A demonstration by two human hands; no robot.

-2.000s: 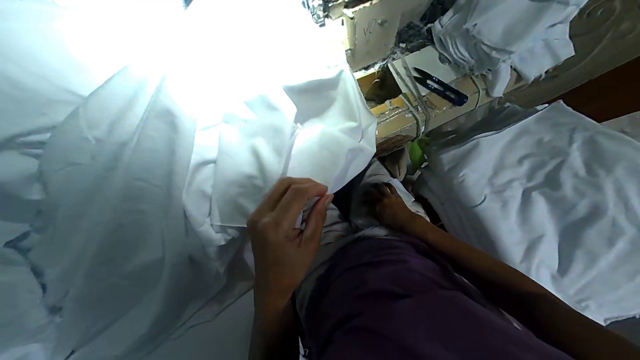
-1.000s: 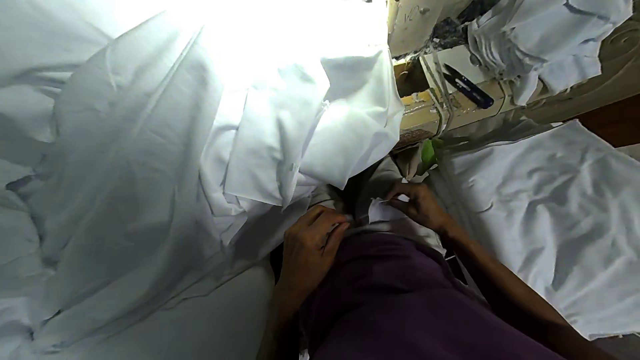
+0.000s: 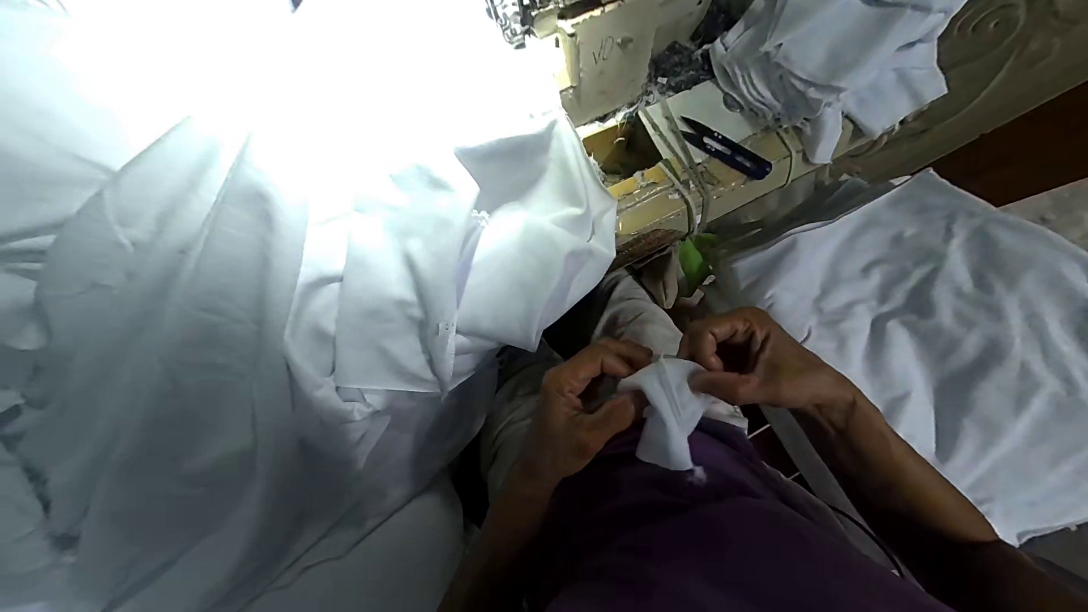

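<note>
Above my lap, a small white fabric piece (image 3: 671, 408) is pinched between both hands, its lower end hanging over the purple cloth I wear. My left hand (image 3: 586, 408) grips its left edge with thumb and fingers. At its right edge, my right hand (image 3: 756, 361) pinches the fabric the same way. Large white cloth (image 3: 408, 289) lies draped to the left of my hands, untouched by them, its upper part washed out by bright light. Part of a sewing machine (image 3: 608, 51), cream-coloured, shows at the top behind that cloth.
Dark thread snips (image 3: 727, 149) lie on the machine table's edge (image 3: 646, 208). White cut fabric pieces (image 3: 833, 59) are stacked at the upper right. A wide white cloth (image 3: 943, 331) spreads out at the right. Something green (image 3: 695, 259) is tucked below the table edge.
My left hand has moved off the edge of the draped cloth, where it was two seconds ago, to my lap. Both hands have come together on the small white piece.
</note>
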